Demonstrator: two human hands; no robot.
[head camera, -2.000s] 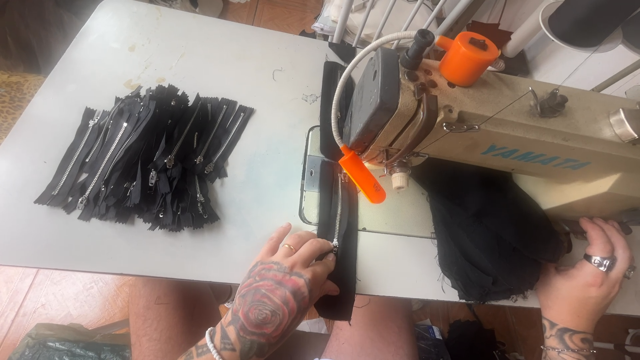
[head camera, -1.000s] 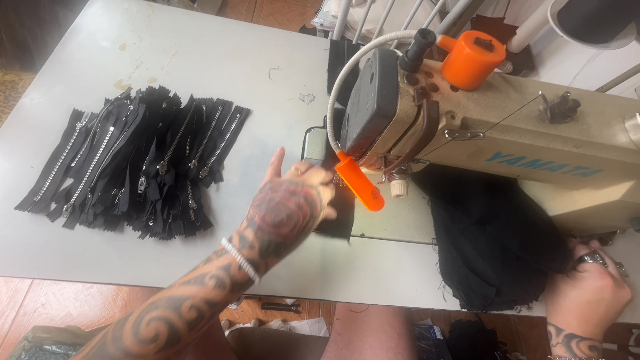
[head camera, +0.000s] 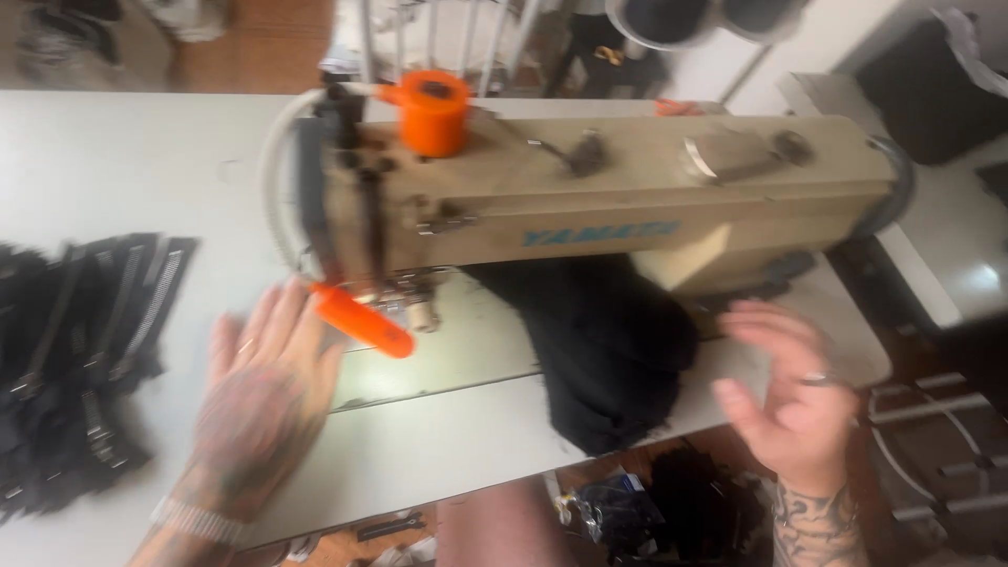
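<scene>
My left hand lies flat with fingers spread on the white table, beside the needle area of a beige Yamata sewing machine. An orange lamp tip on a flexible neck hangs just right of its fingers. My right hand is raised at the table's front edge, fingers apart and holding nothing. Between the hands, dark fabric is bunched under the machine arm. Black zippers with metal teeth lie in a heap left of my left hand. The frame is blurred, and the needle cannot be made out.
An orange lamp base sits on top of the machine head. White metal bars stand behind the table. Below its front edge are dark cloth and a plastic bag. A white tubular rack stands at the lower right.
The black zipper strip seen under my left hand two seconds ago no longer shows there. My right hand has come off the edge of the dark fabric. The view has swung right.
</scene>
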